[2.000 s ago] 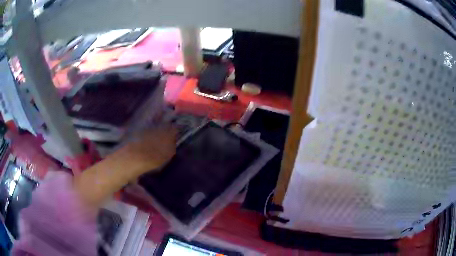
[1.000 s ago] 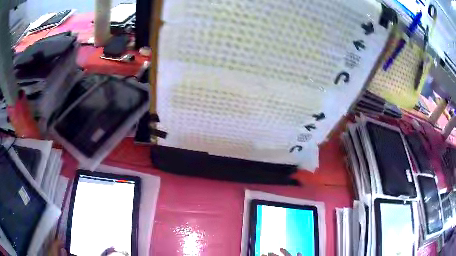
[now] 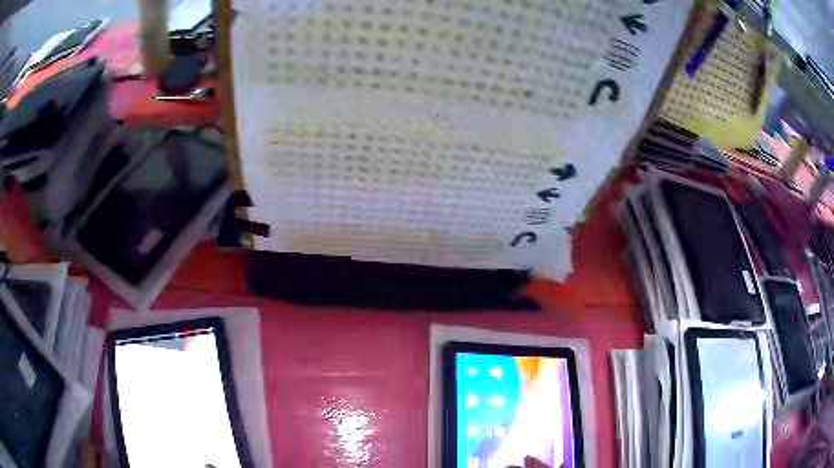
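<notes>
A tablet with a white lit screen (image 3: 178, 398) lies on a whitish sleeve (image 3: 247, 366) at the lower left. A second tablet with a colourful icon screen (image 3: 512, 402) lies on another sleeve at the lower centre right. Of my left hand (image 3: 92, 454), only a small blurred part shows beside the white-screen tablet's left edge. Of my right hand (image 3: 532, 463), only fingertips show at the bottom, over the colourful screen. The picture's edge cuts off both hands, so their grip is hidden.
A test chart (image 3: 411, 137) stands behind the tablets, above a long black strip (image 3: 384, 281). Tablet stacks with sleeves stand at left (image 3: 55, 119) and right (image 3: 709, 251). A dark tablet (image 3: 146, 215) lies at the left. A yellow sheet (image 3: 718, 91) hangs at right.
The view has swung right and down from the left stack, where a hand reached earlier. The right tablet's screen has changed from plain blue and white to colourful icons.
</notes>
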